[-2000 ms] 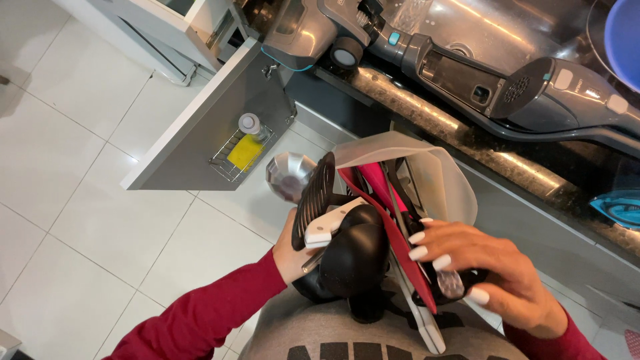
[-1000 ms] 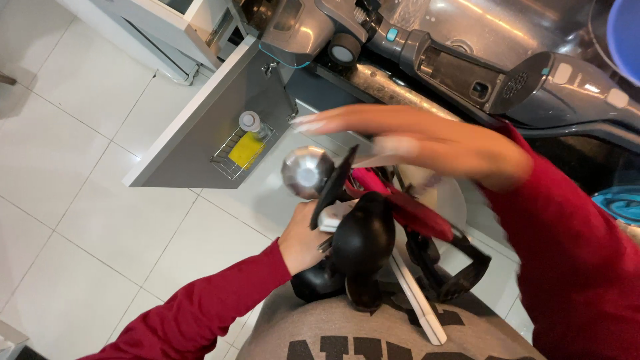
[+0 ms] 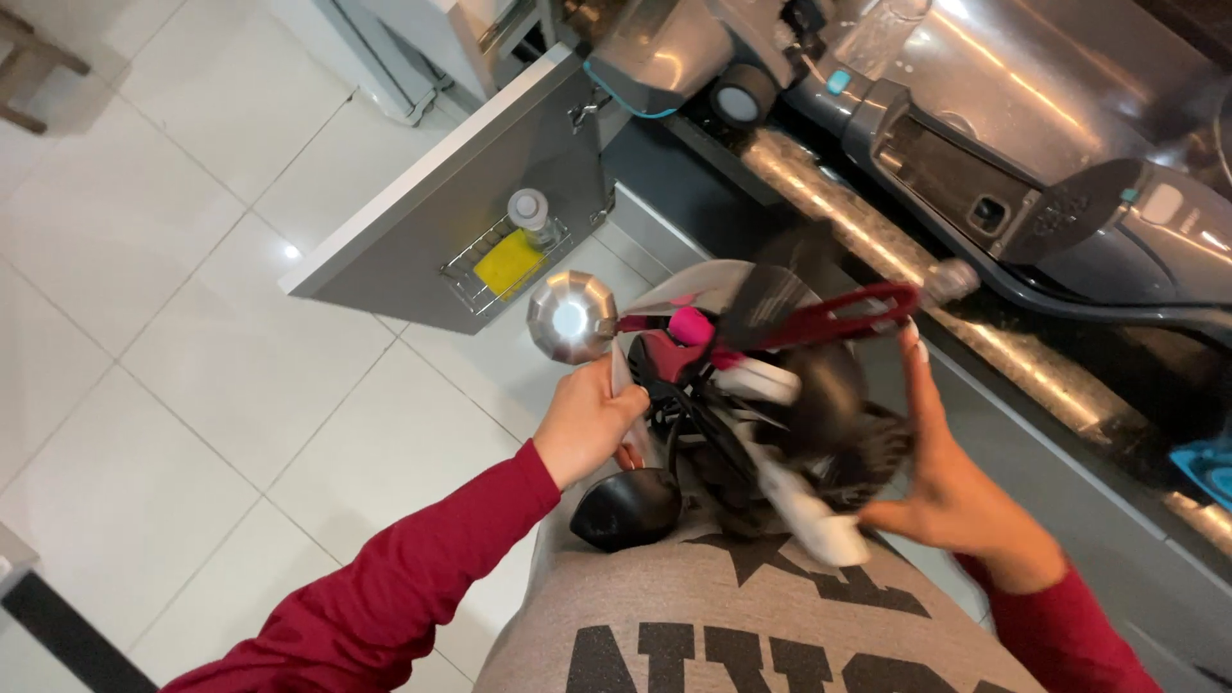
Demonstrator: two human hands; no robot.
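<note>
My left hand (image 3: 592, 419) grips the rim of a translucent plastic container (image 3: 693, 281) packed with kitchen utensils. Beside that hand, a black ladle (image 3: 626, 508) hangs over the near side and a faceted metal utensil head (image 3: 572, 317) sticks out on the left. My right hand (image 3: 938, 472) is spread against the right side of the bunch, fingertips at a dark red handle (image 3: 881, 300). Black utensils, a pink piece (image 3: 689, 327) and a white handle (image 3: 828, 529) stand among the rest, partly blurred. Whether my right hand grips anything is unclear.
An open grey cabinet door (image 3: 423, 212) at the left carries a wire rack (image 3: 472, 289) with a yellow sponge (image 3: 508, 262) and a bottle (image 3: 528, 208). A grey cordless vacuum cleaner (image 3: 962, 173) lies across the counter edge and metal sink (image 3: 1020, 87). White floor tiles lie below.
My left hand has shifted from the utensils to the container's rim. My right hand, earlier reaching across the top, is now at the right side. The utensils have spread out and the ladle hangs lower left.
</note>
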